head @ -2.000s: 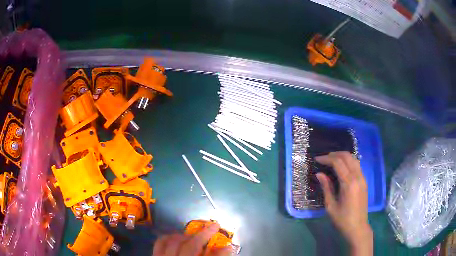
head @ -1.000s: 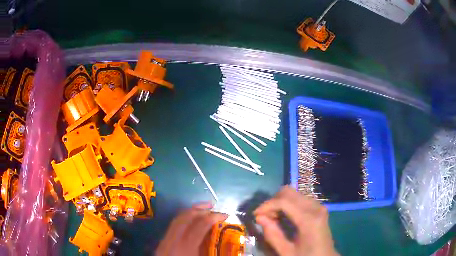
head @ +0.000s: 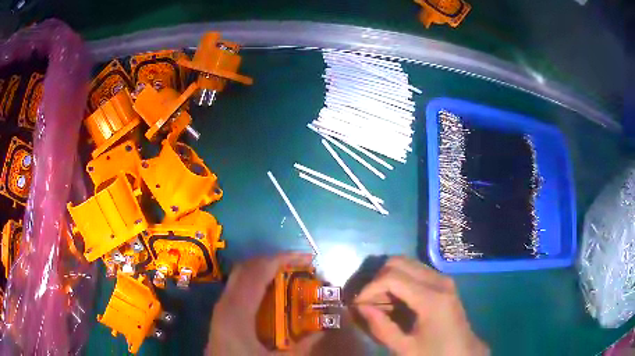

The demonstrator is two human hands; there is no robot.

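Observation:
My left hand (head: 240, 302), cut off by the bottom edge, holds an orange connector housing (head: 296, 306) with its two flat silver terminals (head: 330, 306) pointing right. My right hand (head: 418, 309) pinches a thin wire (head: 372, 303) between thumb and fingertips. The wire's thin end reaches left between the two terminals. Whether it is seated in the housing I cannot tell.
A pile of orange housings (head: 108, 215) lies left, beside pink film (head: 59, 174) over more housings. White sleeves (head: 369, 104) lie top centre, several loose below. A blue tray (head: 571, 201) of black wires and a clear bag (head: 613, 243) are right. A pale rail (head: 292, 35) crosses behind.
My right hand has moved from the blue tray to the housing and now holds a wire at its terminals. My left hand has turned the housing so its terminals face right. The view has shifted.

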